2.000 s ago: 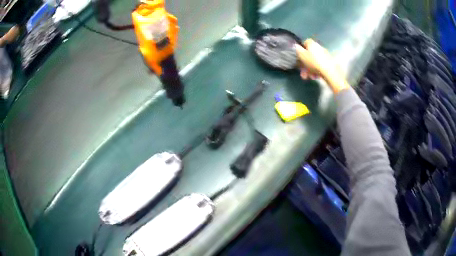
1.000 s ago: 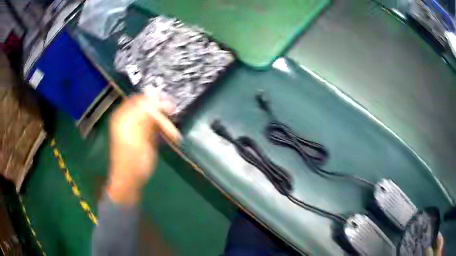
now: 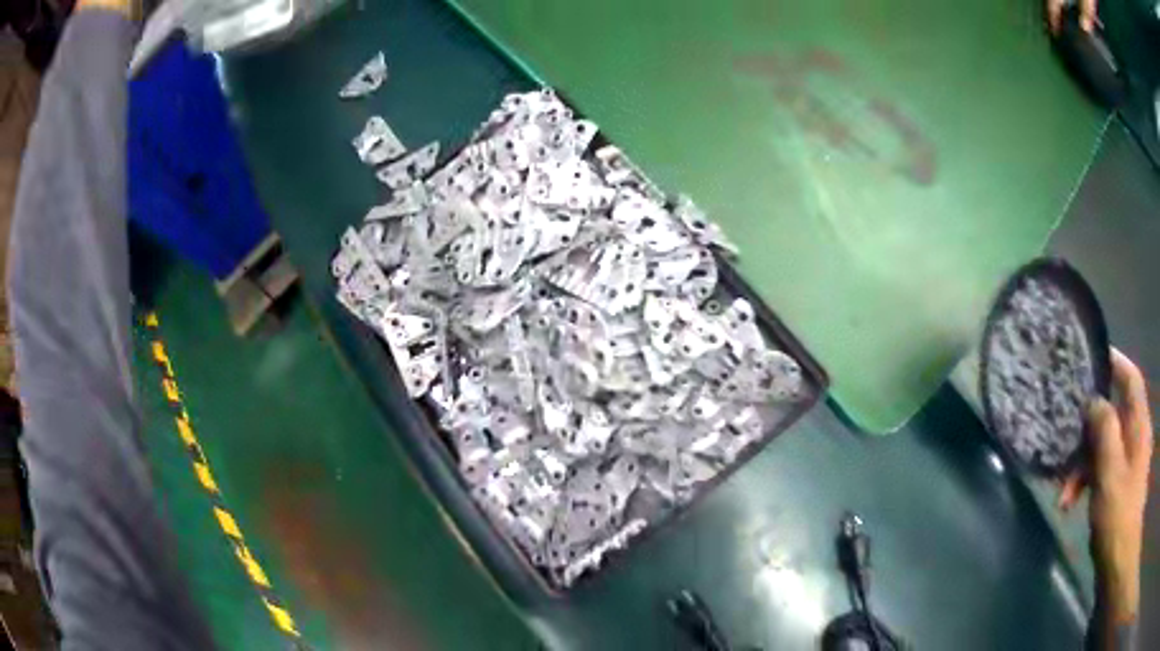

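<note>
A black rectangular tray (image 3: 791, 346) lies on the bench, heaped with small grey metal plates with holes (image 3: 560, 293). My right hand (image 3: 1119, 445) is at the right edge, gripping a round black dish (image 3: 1094, 312) filled with small metallic pieces, too small to name surely. The dish is tilted and held beyond the tray's right corner. My left arm runs up the left side, and my left hand (image 3: 112, 5) is almost wholly cut off by the top edge, so its fingers are hidden. A few loose plates (image 3: 366, 76) lie beyond the tray.
A bright green board (image 3: 890, 191) lies beside the tray. A clear plastic bag (image 3: 248, 23) is at the top left. Plug ends of black cords (image 3: 855, 547) show at the bottom. A blue crate (image 3: 191, 159) and yellow-black floor tape (image 3: 210, 490) are left. Another person's hand (image 3: 1075, 13) shows top right.
The view has moved left over the tray. My left hand has gone from the tray's near edge to the top left. The dish in my right hand shows higher, and the chargers are out of view.
</note>
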